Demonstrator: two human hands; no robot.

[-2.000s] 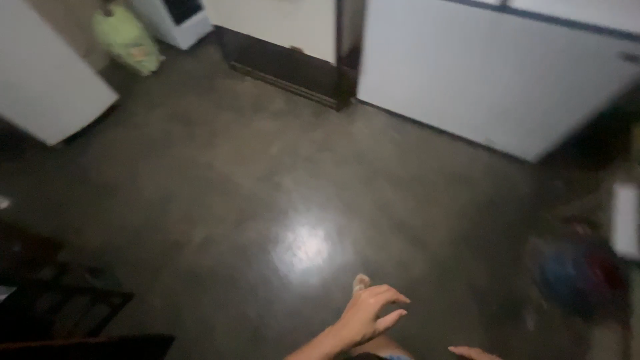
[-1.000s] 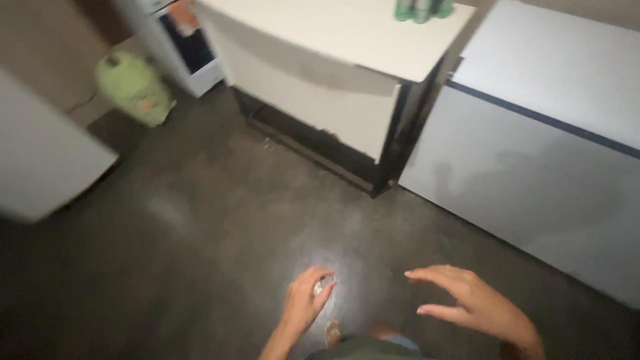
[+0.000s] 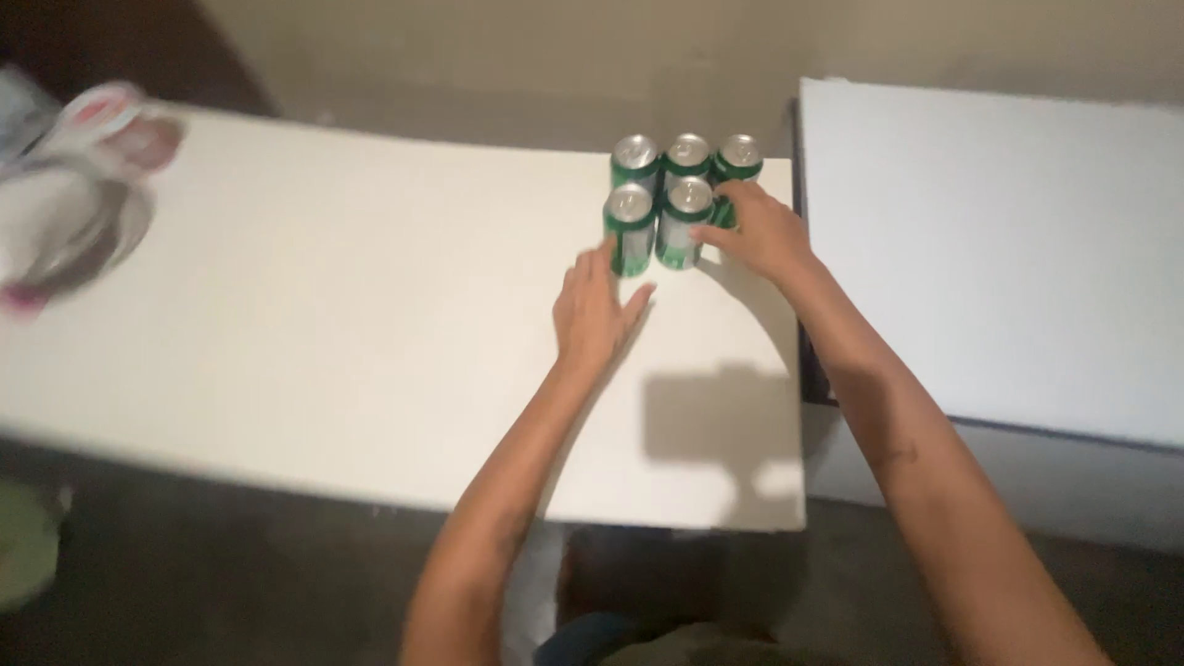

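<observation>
Several green and silver drink cans stand upright in two rows near the right end of a white table. My left hand is beside the front left can, fingers apart, its fingertips close to the can's lower left side; whether they touch it I cannot tell. My right hand reaches around the right side of the front right can, thumb at its front and fingers behind near the back right can. Whether the right hand grips the can is not clear. The other back cans are the middle one and the left one.
A white chest freezer stands close beside the table's right edge. Blurred bags or wrapped items lie at the table's left end. A wall rises behind, and a light green object is at the lower left.
Both hands have moved from over the floor to the cans on the table. The view has shifted strongly to the tabletop.
</observation>
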